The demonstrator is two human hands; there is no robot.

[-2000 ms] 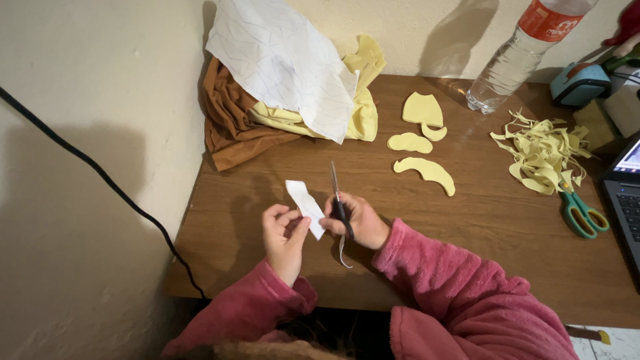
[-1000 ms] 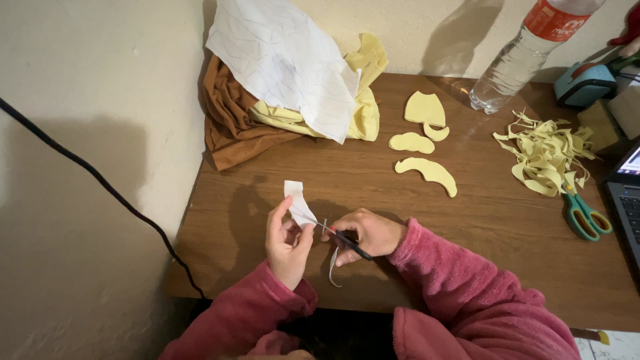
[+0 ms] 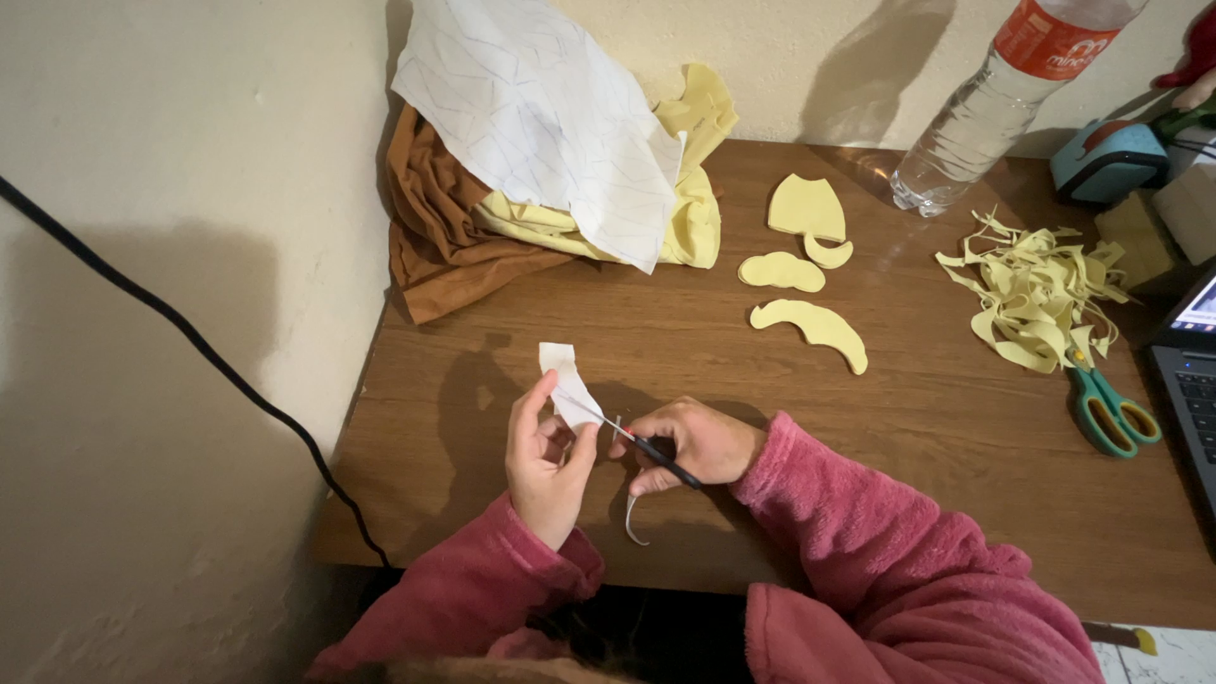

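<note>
My left hand (image 3: pixel 553 461) pinches a small white piece of fabric or paper (image 3: pixel 560 366) between thumb and fingers, its upper end sticking up past my fingertips. My right hand (image 3: pixel 693 442) grips black-handled scissors (image 3: pixel 665 460), whose blades point up and left and lie against the white piece. A thin curled white strip (image 3: pixel 632 522) hangs below my right hand. Beyond my hands lie yellow cut shapes: a rounded trapezoid (image 3: pixel 806 209), a small crescent (image 3: pixel 828 252), a wavy oval (image 3: pixel 782 272) and a longer curved piece (image 3: pixel 815 328).
White marked fabric (image 3: pixel 541 114) covers brown cloth (image 3: pixel 427 209) and yellow cloth (image 3: pixel 698 214) at the back left. Rightward are a plastic bottle (image 3: pixel 978 114), yellow scraps (image 3: pixel 1035 285), green-handled scissors (image 3: pixel 1111 413), a blue object (image 3: pixel 1107 161) and a laptop (image 3: pixel 1195 380). A black cable (image 3: pixel 190 328) runs along the left wall.
The scissors in my right hand, upright two seconds ago, now slant up and left toward the white piece. My left hand still holds that piece.
</note>
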